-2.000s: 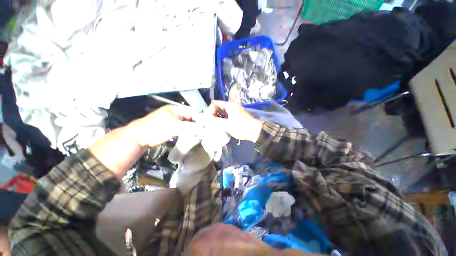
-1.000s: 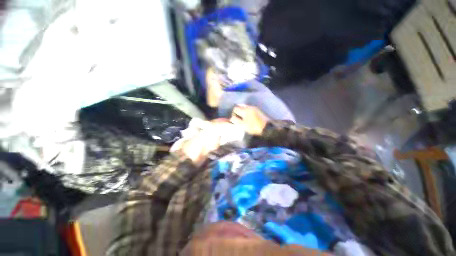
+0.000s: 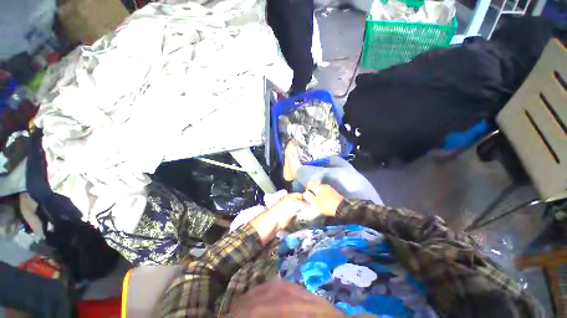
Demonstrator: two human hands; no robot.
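Note:
A white garment piece [image 3: 246,217] lies bunched over my lap, mostly hidden under my hands and sleeves. My left hand [image 3: 283,213] is closed on the cloth from the left side. My right hand [image 3: 322,199] is beside it, its fingers curled at the cloth and close to the left fingertips. The image is washed out there, so the cloth edge between the fingers is hard to make out. No tool can be made out in either hand.
A white cloth heap [image 3: 118,81] covers much of the pale table [image 3: 211,127] at left. A blue basket [image 3: 273,124] with scraps stands by my foot. A green basket [image 3: 407,45], a dark cloth mound [image 3: 423,102] and a beige chair [image 3: 534,124] are at right. A person's dark-clothed leg [image 3: 291,43] stands behind.
Both hands have come down and closer together over the lap with the white cloth. It was held up and spread between them earlier. The camera view has shifted, showing more of the room.

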